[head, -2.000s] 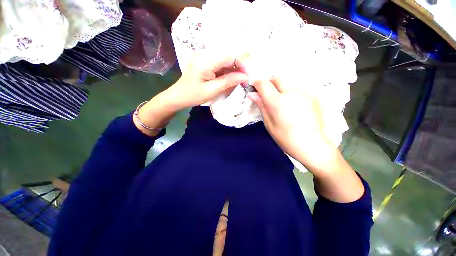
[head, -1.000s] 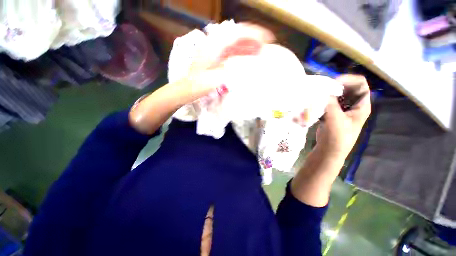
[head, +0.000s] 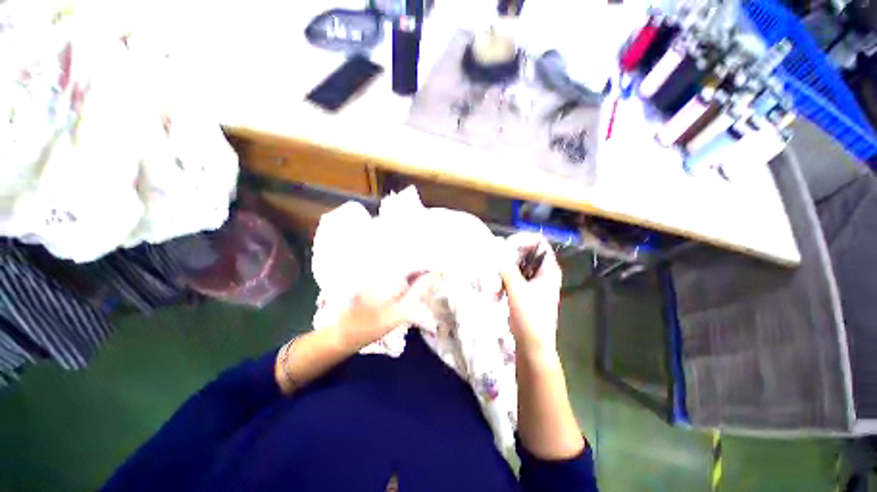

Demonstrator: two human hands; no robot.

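Note:
A white garment with small coloured flowers [head: 452,250] lies bunched over my lap, in front of the table. My left hand [head: 370,317] grips it at its near left part, with fingertips pinching the cloth. My right hand [head: 534,298] holds the cloth's right edge, and a small dark tool [head: 532,260], perhaps thread snips, lies in its palm. The picture is blurred, and no needle or thread can be made out between the fingers.
The white table [head: 462,159] holds a grey mat [head: 447,106] with a pincushion [head: 490,58] and dark metal bits, a phone [head: 344,83], a black cylinder [head: 406,58] and thread cones [head: 688,106]. White floral garments [head: 115,144] hang at left above a pink bin [head: 245,259].
The view has swung up to the table. The garment and both hands sit lower in the picture. My right hand has come inward from its spread position, and the dark tool shows more clearly.

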